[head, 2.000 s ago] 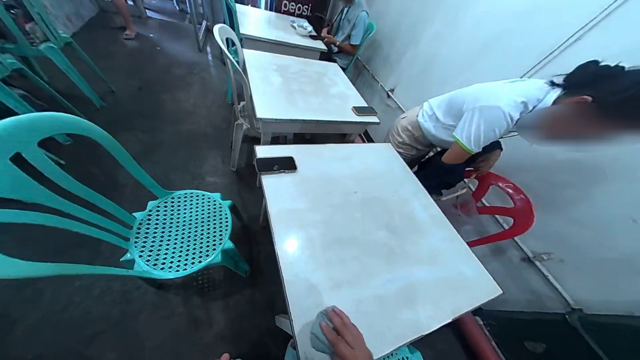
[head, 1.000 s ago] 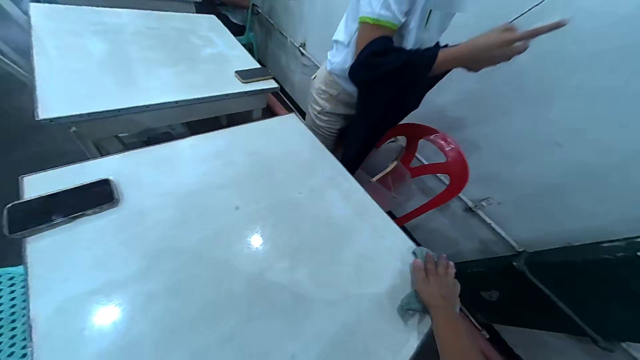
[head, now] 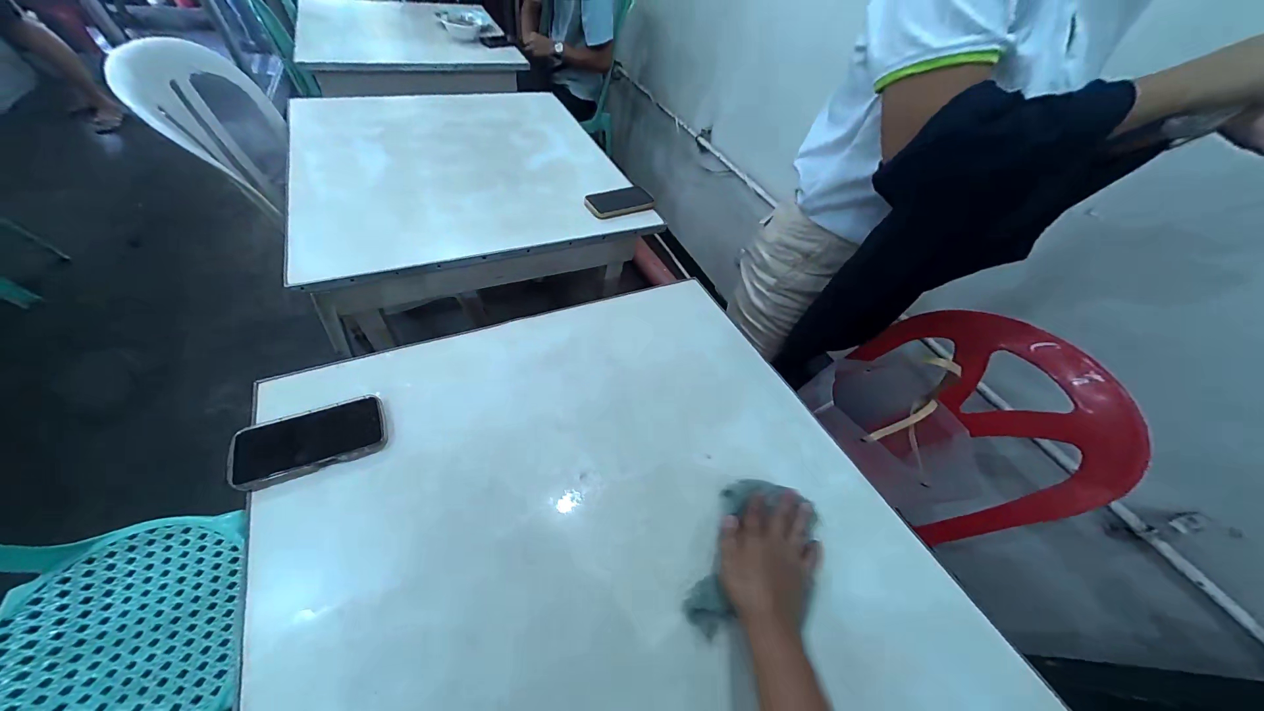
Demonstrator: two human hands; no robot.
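Observation:
My right hand [head: 770, 558] lies palm down on a grey-green cloth [head: 709, 604], pressing it to the right part of a white tabletop [head: 474, 553]. The cloth shows past the fingertips and to the left of the palm. A smartphone with a dark screen [head: 308, 441] rests at the table's far left corner, its left end at the edge. My left hand is out of view.
A person in a white shirt [head: 839, 168] holds dark fabric by the wall, beside a red plastic chair [head: 1076, 425]. A turquoise chair [head: 128, 612] touches the left side. A second white table [head: 444, 178] beyond holds another phone [head: 619, 201].
My right hand and the cloth have moved from the table's right edge inward over the top. The standing person has straightened from bending over the red chair two seconds ago. The view has shifted.

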